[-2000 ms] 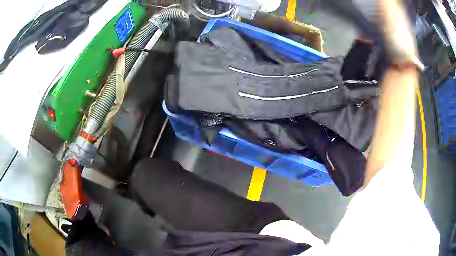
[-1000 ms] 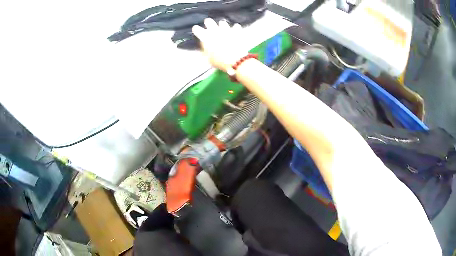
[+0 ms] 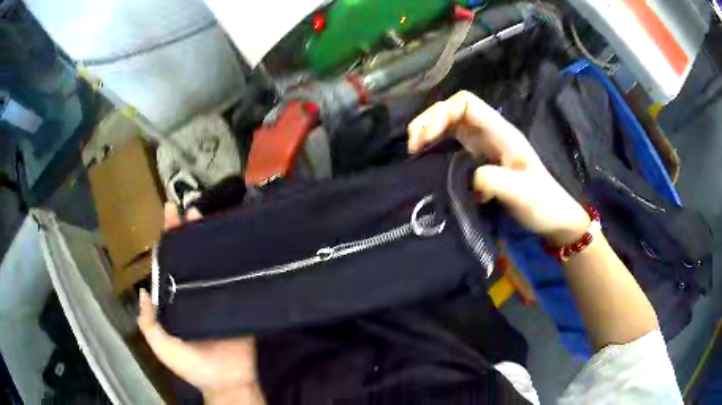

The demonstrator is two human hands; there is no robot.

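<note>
A black zippered panel (image 3: 301, 293) is held up over my lap, stretched from left to right. A silver zipper with a small puller and a ring runs along its middle. My left hand (image 3: 206, 360) grips its left end from below, with some fingers behind it. My right hand (image 3: 499, 170) grips its right end near the top corner, where a second curved zipper edge shows.
A blue crate (image 3: 625, 119) with dark fabric pieces (image 3: 633, 206) stands at the right. An orange-red fitting (image 3: 279, 146) and a green machine part (image 3: 372, 32) are beyond the panel. A brown cardboard piece (image 3: 123, 198) and a white-lined bin (image 3: 79, 308) are at the left.
My right hand has come back from the dark fabric on the white tabletop and now holds the panel over the lap. My left hand has come into view, also holding it.
</note>
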